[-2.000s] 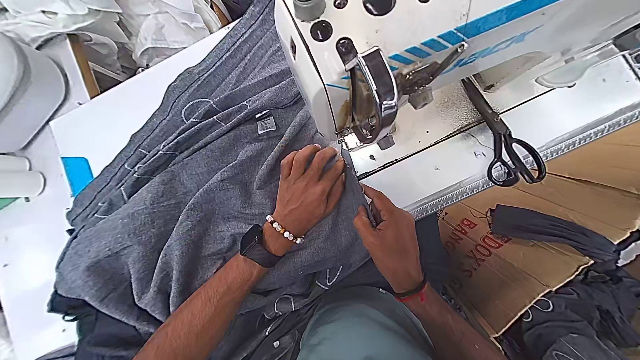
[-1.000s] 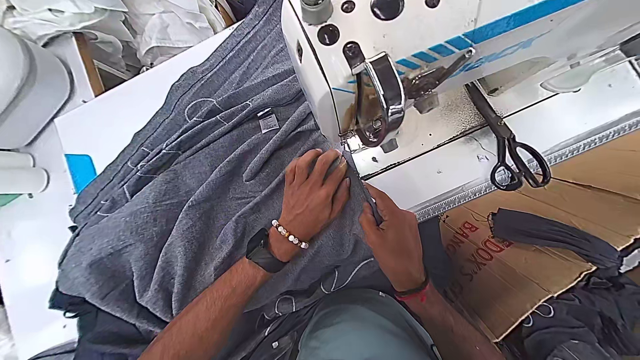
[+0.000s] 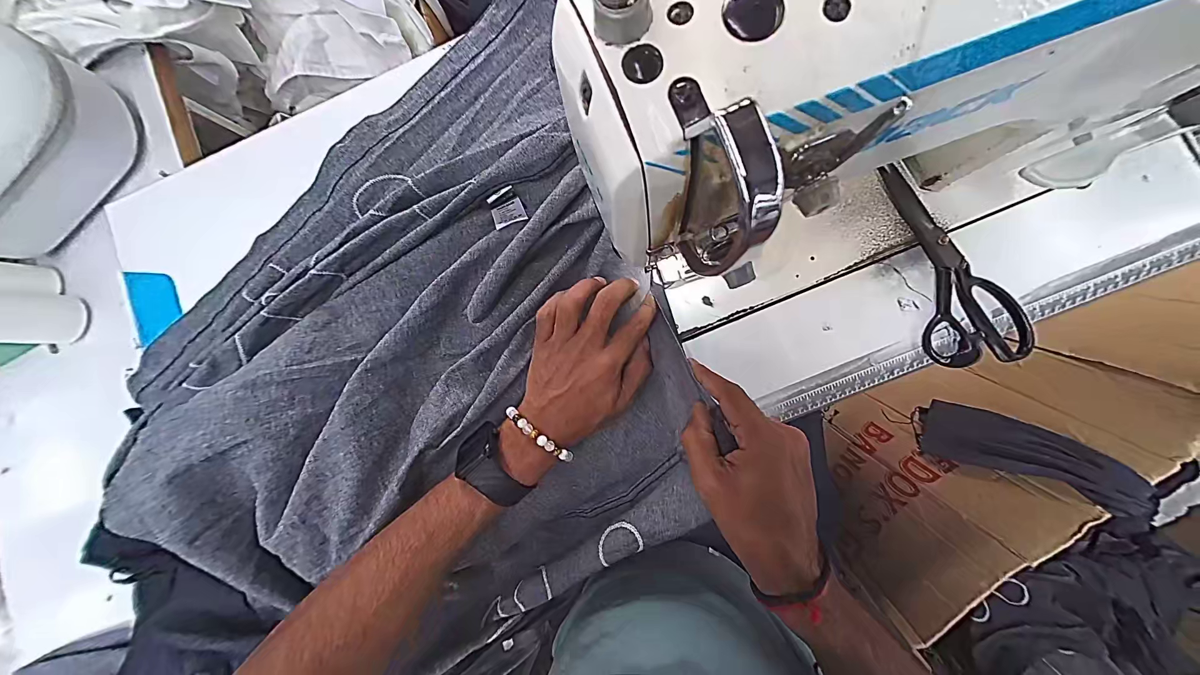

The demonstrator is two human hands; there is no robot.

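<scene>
Grey knit fabric (image 3: 375,394) with loose white threads and a small label (image 3: 507,208) lies bunched over the sewing table. One edge of it runs under the needle area of a white and blue industrial sewing machine (image 3: 609,141). My left hand (image 3: 586,366) rests on the fabric just in front of the needle, fingers spread and pressing down, with nothing gripped. Nearer to me and to the right, my right hand (image 3: 755,469) pinches the fabric's edge between thumb and fingers. The needle tip itself is hard to make out.
Black-handled scissors (image 3: 966,291) lie on the machine bed at the right. A measuring tape (image 3: 853,384) runs along the table's front edge. Below it are an opened cardboard box (image 3: 937,497) and dark cloth (image 3: 1087,600). White cloth (image 3: 328,47) is heaped at the upper left.
</scene>
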